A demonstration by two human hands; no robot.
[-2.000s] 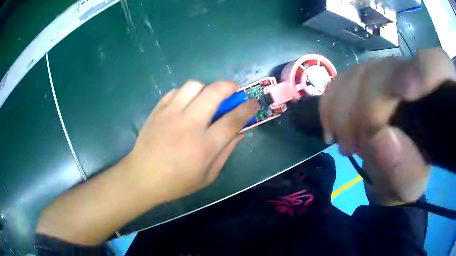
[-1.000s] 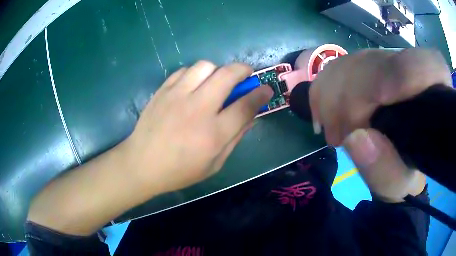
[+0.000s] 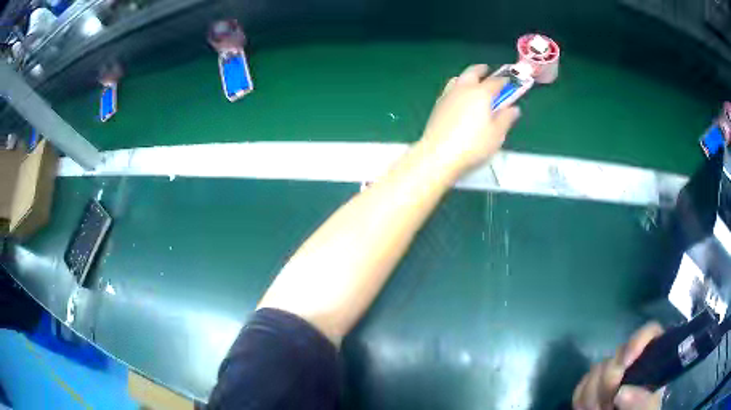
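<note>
My left hand (image 3: 473, 120) is stretched out over the green conveyor belt and holds a pink fan unit (image 3: 542, 67) by its handle. The blue battery (image 3: 507, 94) shows between the fingers, and the round fan head points away to the upper right. My right hand (image 3: 621, 376), at the lower right and partly blurred, grips the black electric screwdriver (image 3: 672, 351). The screwdriver's far end is at the silver-white screw feeder (image 3: 688, 287); whether the tip touches it cannot be told.
More fan units lie on the belt (image 3: 337, 96): one at upper left (image 3: 235, 74), one farther left (image 3: 108, 102), one at the right edge (image 3: 713, 138). A white strip (image 3: 280, 160) divides belt and bench. A dark flat object (image 3: 86, 240) and a cardboard box (image 3: 30, 188) are at left.
The view has swung up to the belt. My left hand has carried the fan unit from the bench to over the belt. My right hand has taken the screwdriver away from the fan to the feeder.
</note>
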